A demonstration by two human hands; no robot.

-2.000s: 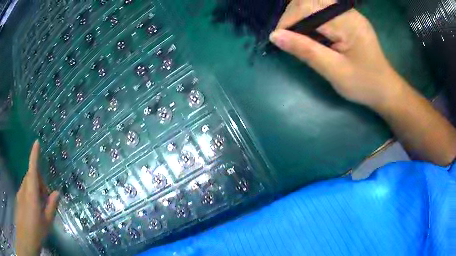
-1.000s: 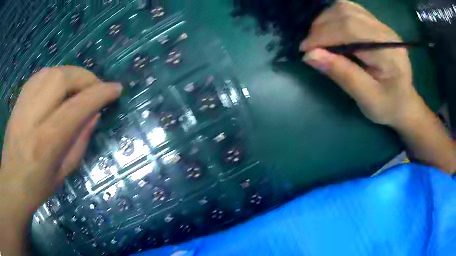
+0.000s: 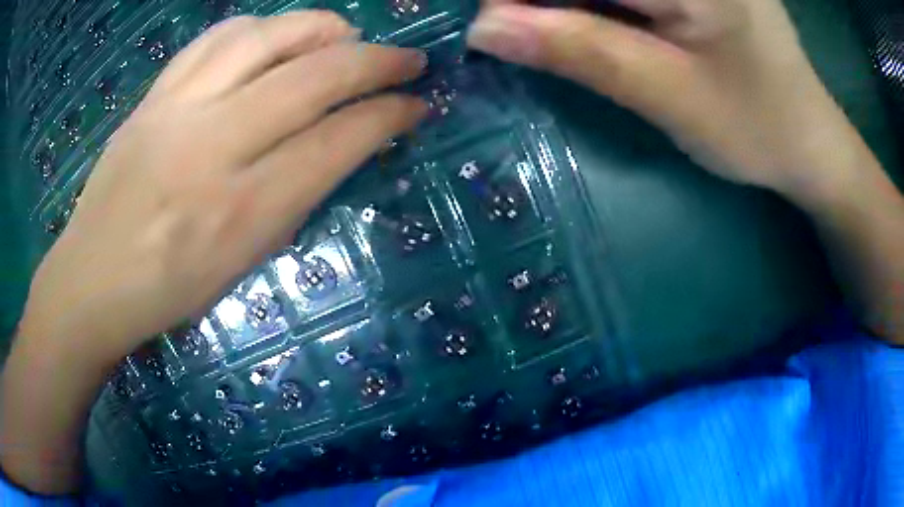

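The clear blister tray (image 3: 585, 297) lies in front of me, with flex circuit parts (image 3: 505, 205) in its pockets. Each has a dark round end with shiny dots and a small pale square. My left hand (image 3: 213, 163) is bare and lies over the tray, fingertips beside a flex circuit part (image 3: 441, 97); whether it holds anything is hidden. My right hand (image 3: 684, 94) is bare, partly cut off by the top edge, its fingertips over the tray's upper right part, close to my left fingertips. No tweezers can be made out.
The dark green mat (image 3: 679, 257) shows right of the tray. My blue sleeve or smock (image 3: 684, 436) covers the bottom edge. A shiny ribbed material (image 3: 890, 50) shows at the upper right edge.
My left hand has moved right across the tray. My right hand has moved up and left from the black pile to the tray. The pile and tweezers no longer show; the tray appears larger.
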